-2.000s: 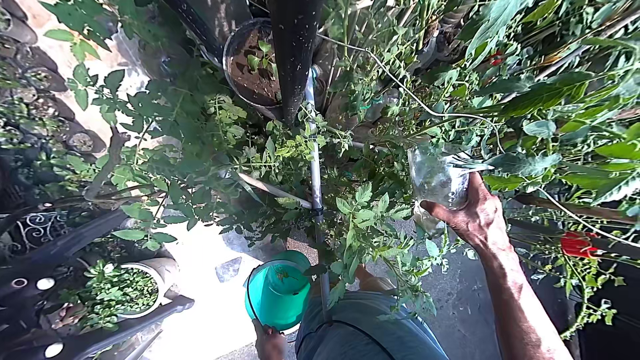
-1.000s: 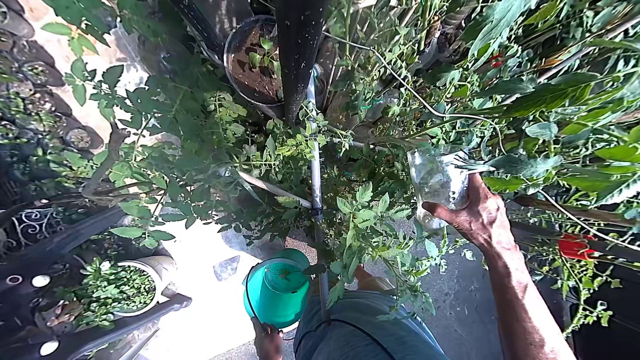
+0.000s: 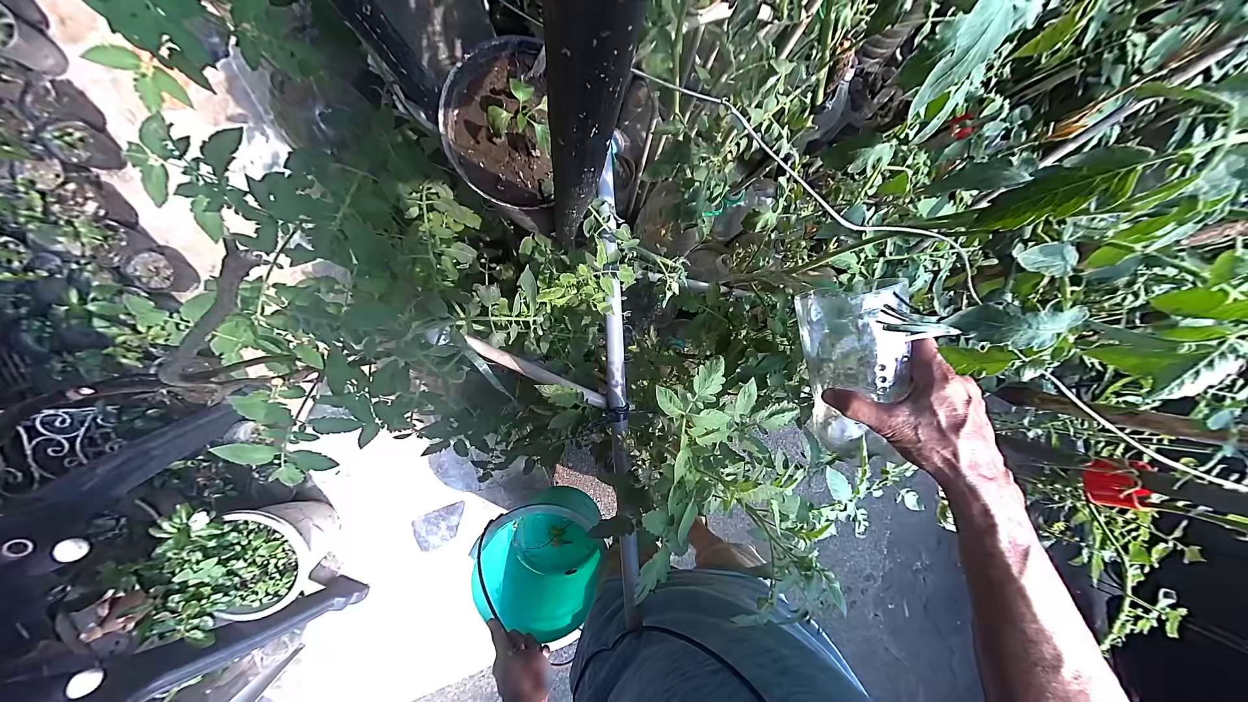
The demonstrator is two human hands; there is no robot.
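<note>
My right hand [image 3: 931,414] grips a clear plastic container [image 3: 848,351], thumb on its near side and the other fingers mostly hidden behind it. Dark leaves lie across its rim at the fingertips. Low in the picture, my left hand [image 3: 520,663] is closed on the thin handle of a teal plastic bucket [image 3: 502,565]. A smaller round teal vessel [image 3: 556,539] with a bit of green plant matter sits in or over the bucket's opening. Between my hands stands a leafy tomato-like plant [image 3: 707,429] beside a grey metal pole [image 3: 616,341].
A black post [image 3: 590,97] rises beside a pot of soil with a seedling [image 3: 497,127]. Dense foliage fills the right side, with a thin wire and a red plastic piece [image 3: 1116,485]. At lower left are a white planter [image 3: 292,546] and a dark perforated frame [image 3: 322,597].
</note>
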